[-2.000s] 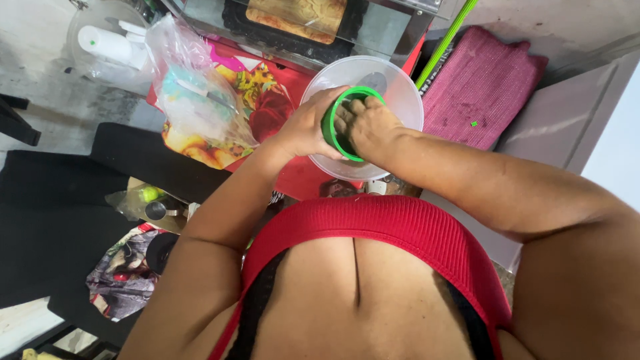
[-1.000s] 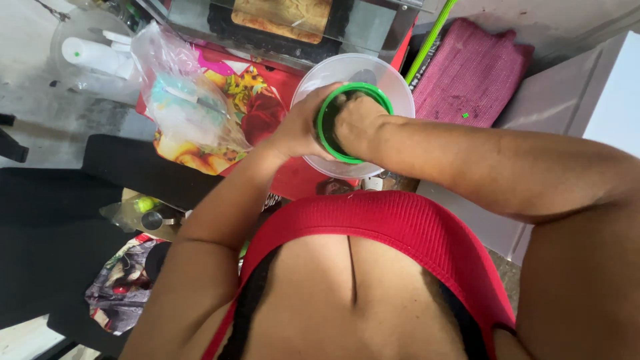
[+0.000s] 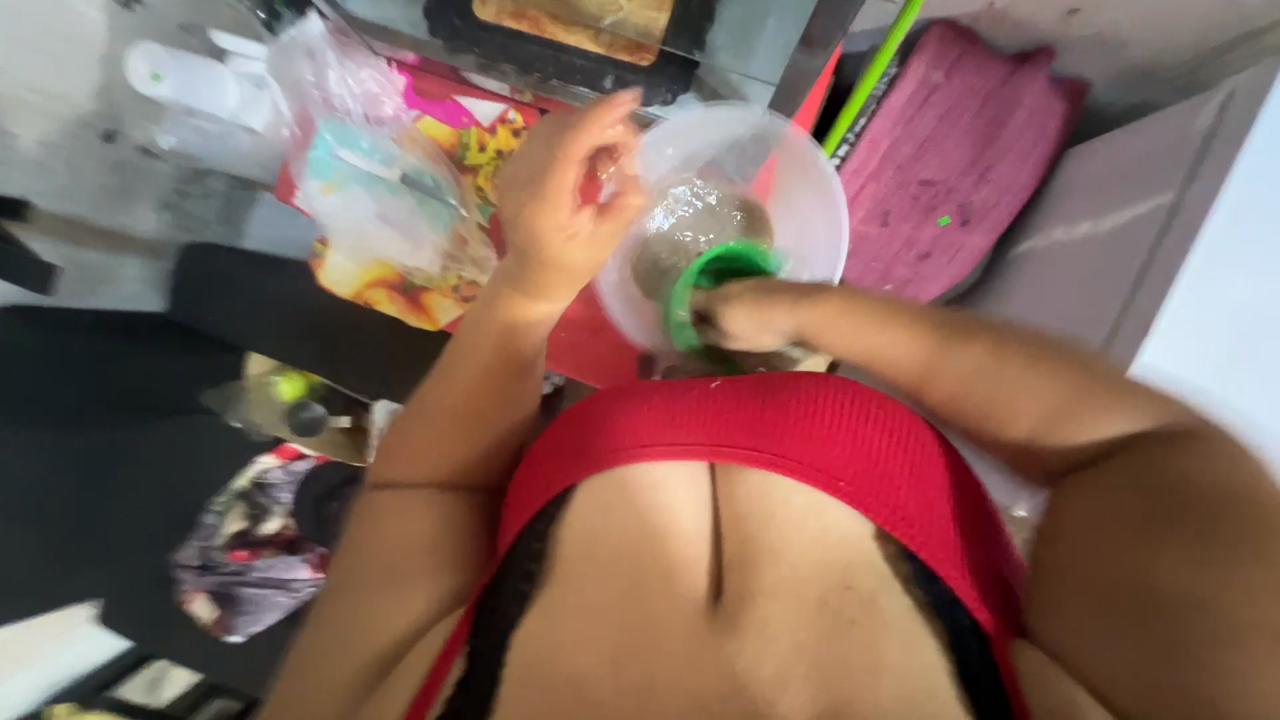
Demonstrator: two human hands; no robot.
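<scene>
My left hand [image 3: 575, 200] is off to the left of a translucent plastic tub [image 3: 820, 200], its fingers curled apart with nothing seen between them. Glistening, greyish liquid [image 3: 700, 225] lies in the tub. My right hand [image 3: 750, 315] grips a green-rimmed round container [image 3: 683, 300] at the tub's near side; the container is tilted and blurred. The fingers of that hand reach inside the rim and are partly hidden.
Clear plastic bags [image 3: 380, 200] lie on a red, flower-patterned cloth [image 3: 430, 290] at left. Behind the tub stands a glass-fronted appliance [image 3: 740, 60]. A pink folded mat or cloth [image 3: 960, 160] and a bright green pole [image 3: 875, 75] are at right.
My left hand has let go of the green-rimmed container and moved left. The container, in my right hand, has moved nearer my body and tilted, and the liquid in the tub now shows.
</scene>
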